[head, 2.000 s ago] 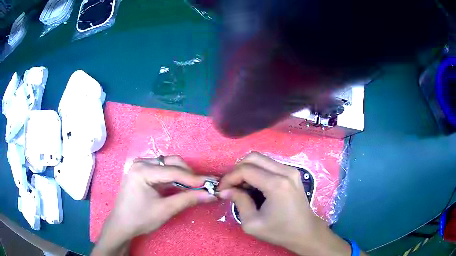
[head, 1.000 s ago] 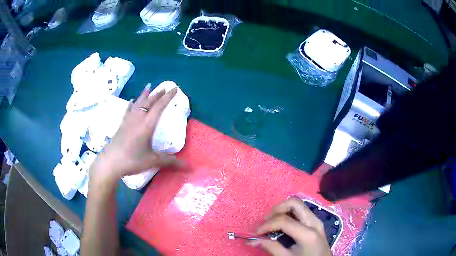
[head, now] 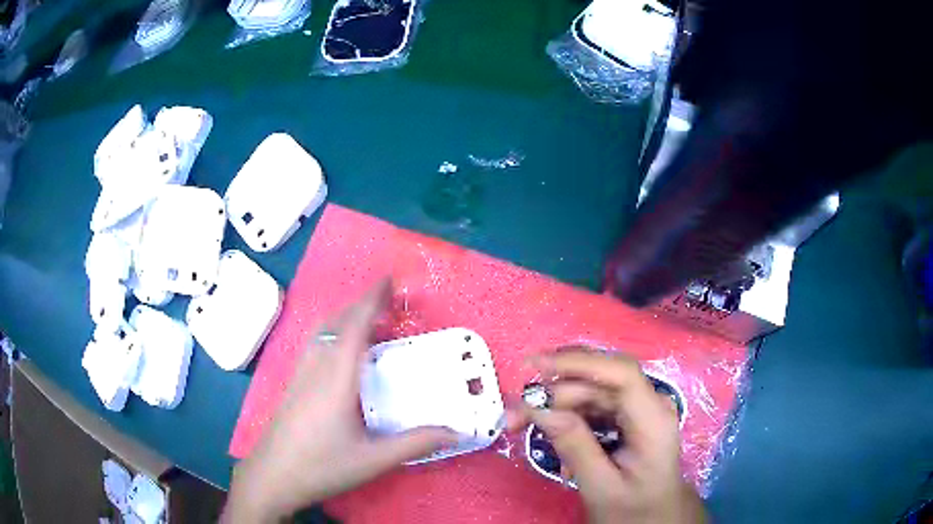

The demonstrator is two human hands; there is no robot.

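Observation:
My left hand [head: 332, 409] holds a white housing shell [head: 435, 394] over the red mat, its outer face up with small dark cutouts at the right. My right hand [head: 614, 425] pinches a small white connector piece [head: 535, 396] just right of the shell. Under my right hand lies the black-faced housing half [head: 542, 457], mostly covered by the hand, on clear film. The electric screwdriver [head: 680, 220] is a large blurred dark shape above my right hand, touched by neither hand.
Loose white shells [head: 179, 241] lie at left. The screw feeder [head: 772, 292] stands at right, partly hidden by the screwdriver. Bagged units [head: 368, 29] line the far bench. The red mat [head: 353, 241] lies in front. A carton [head: 61, 430] with white parts is at lower left.
My left hand has moved from the shell pile to the mat, bringing one white shell with it. My right hand stays at the black-faced half and has raised the connector towards the shell.

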